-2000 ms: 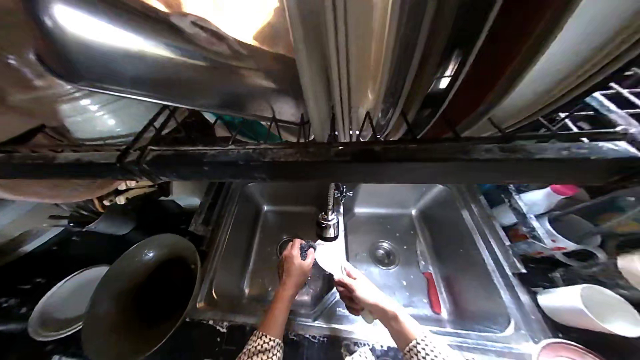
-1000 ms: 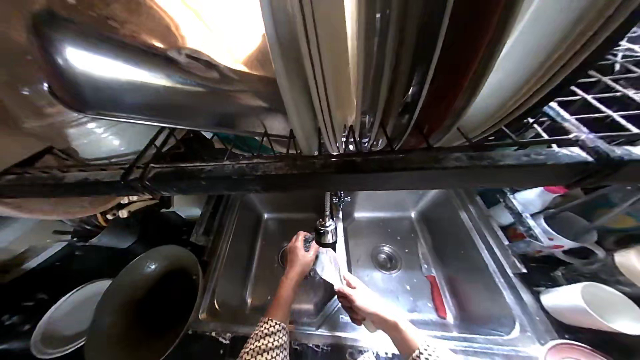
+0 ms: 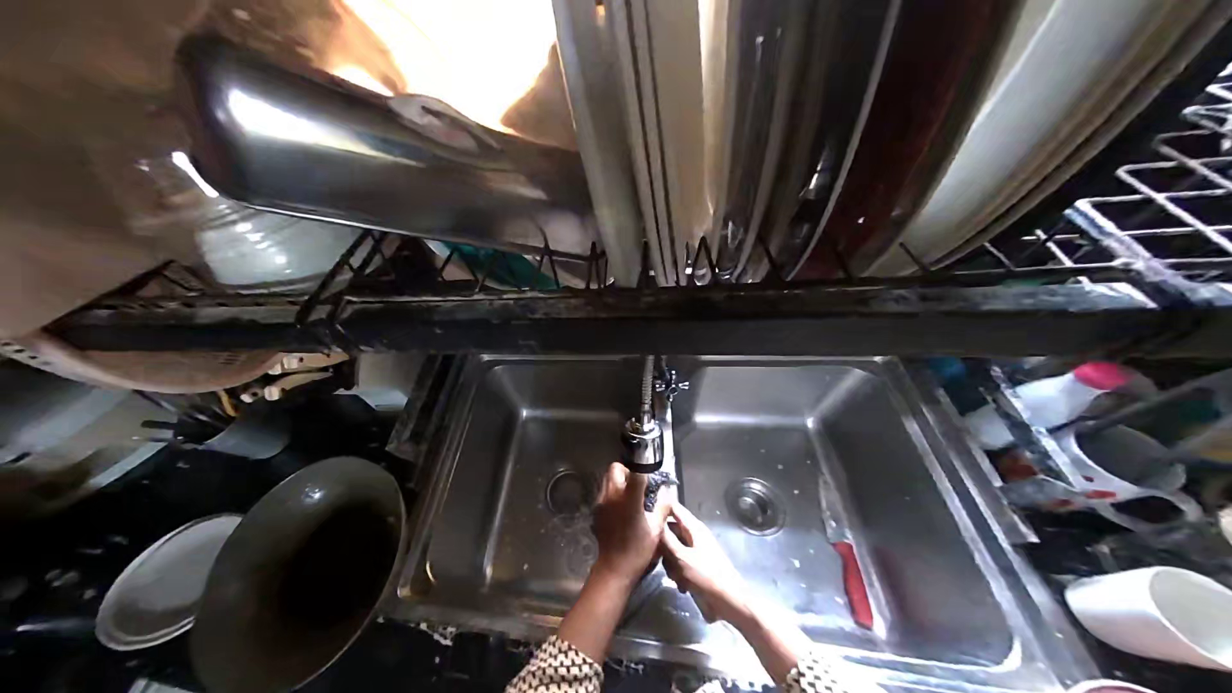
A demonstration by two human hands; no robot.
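Below the metal faucet head (image 3: 643, 445), my left hand (image 3: 626, 525) closes on a dark scrubber (image 3: 657, 489), which shows at its fingers. My right hand (image 3: 695, 560) meets it at the divider of the double steel sink (image 3: 760, 419), its fingers curled. What the right hand grips is mostly hidden; a pale thing in the earlier frames is covered by the hands. A knife with a red handle (image 3: 853, 585) lies in the right basin.
A black dish rack bar (image 3: 751, 322) crosses above the sink, with upright plates (image 3: 664, 144) and a steel pot (image 3: 385, 164). A large wok (image 3: 303, 577) and a plate (image 3: 164, 582) stand left; a white cup (image 3: 1150, 611) and a bottle (image 3: 1059, 395) are right.
My hands have come together; the pale thing seen between them earlier is now mostly hidden. The left hand has moved down and right from beside the faucet head to below it.
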